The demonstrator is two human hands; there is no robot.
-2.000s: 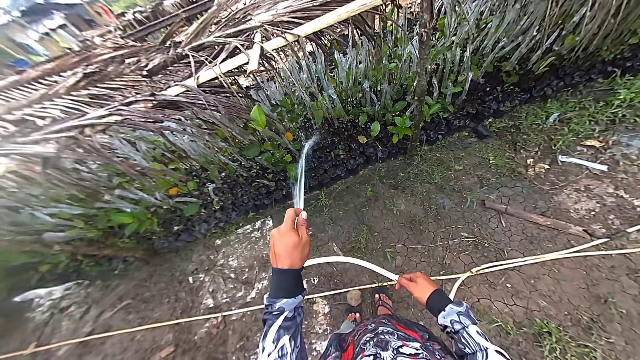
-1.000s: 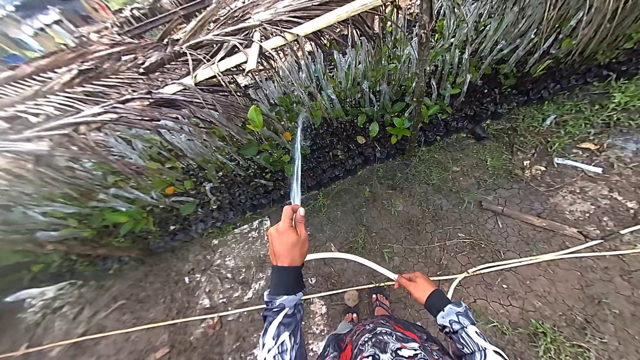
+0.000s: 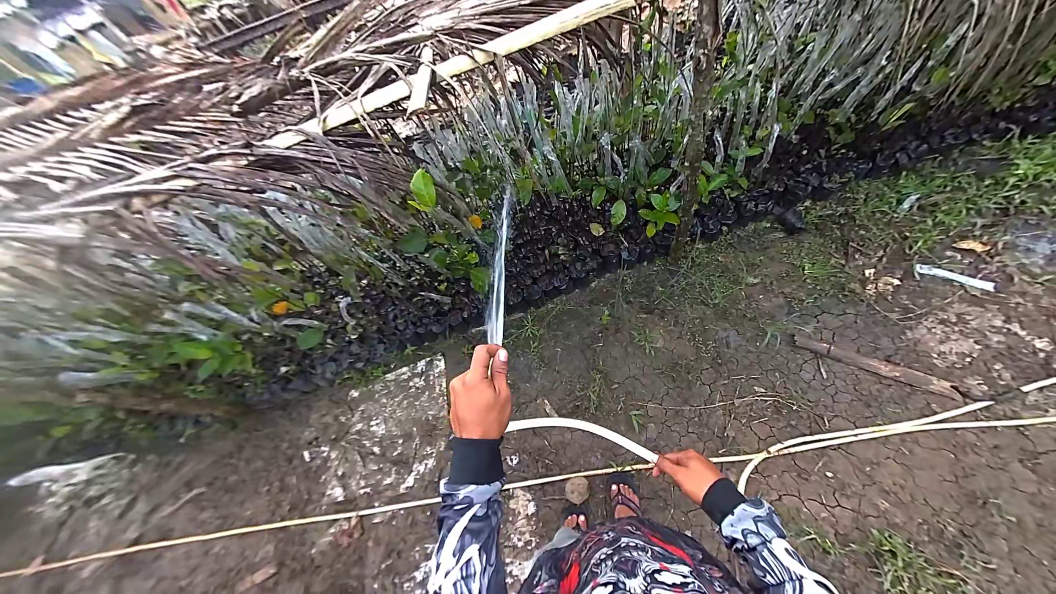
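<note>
My left hand (image 3: 480, 394) is closed around the outlet end of a white hose, thumb and forefinger at its mouth. A jet of water (image 3: 498, 280) shoots from it toward dark seedling bags (image 3: 544, 260) and leafy green plants. From that hand the white hose (image 3: 590, 426) bows to the right, where my right hand (image 3: 689, 474) pinches it at a lower point. The hose mouth itself is hidden by my fingers.
Dry palm fronds (image 3: 247, 165) and a pale pole (image 3: 478, 58) lie over the plants. A thin post (image 3: 700, 124) stands among them. Pale hose lines (image 3: 272, 525) cross the cracked soil by my feet. A stick (image 3: 879, 365) and a white piece (image 3: 955, 277) lie at right.
The water jet, which curved to the right two seconds ago, now runs straighter. Both hands keep their hold on the hose in nearly the same places.
</note>
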